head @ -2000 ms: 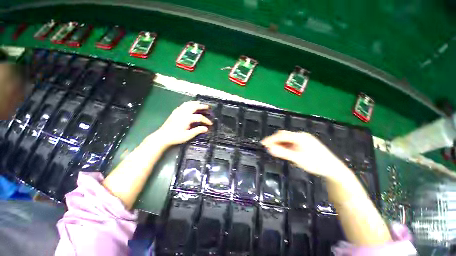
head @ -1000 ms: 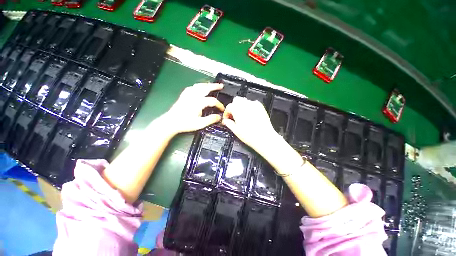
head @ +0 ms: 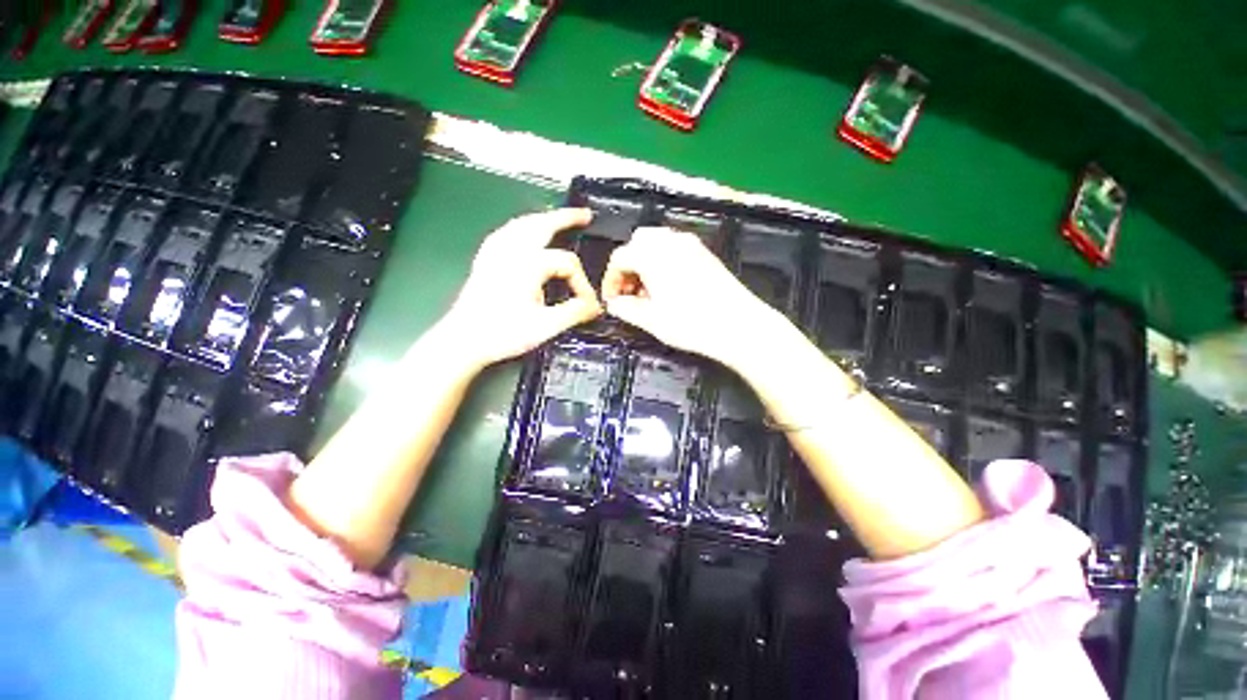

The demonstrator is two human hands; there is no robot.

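A large glossy black tray [head: 626, 514] with rows of phone-sized pockets lies in front of me. Dark flat housings [head: 654, 425] sit in pockets. My left hand [head: 525, 291] is over the tray's top left corner, its index finger and thumb spread around the corner pocket's left side. My right hand [head: 680, 293] is beside it, its fingers curled down at the same pocket, fingertips close to my left thumb. Anything small between the fingers is hidden or too blurred to tell.
A second black tray [head: 304, 244] lies at left. Behind, red-edged phone assemblies [head: 691, 75] are spaced along the green belt [head: 786, 69]. Small dark parts [head: 1179, 513] lie in a pile at right. Blue floor with yellow-black tape [head: 137, 554] shows at lower left.
From two seconds ago, my right hand has moved left from the tray's middle to meet my left hand at the corner pocket. In the last second both hands stay there.
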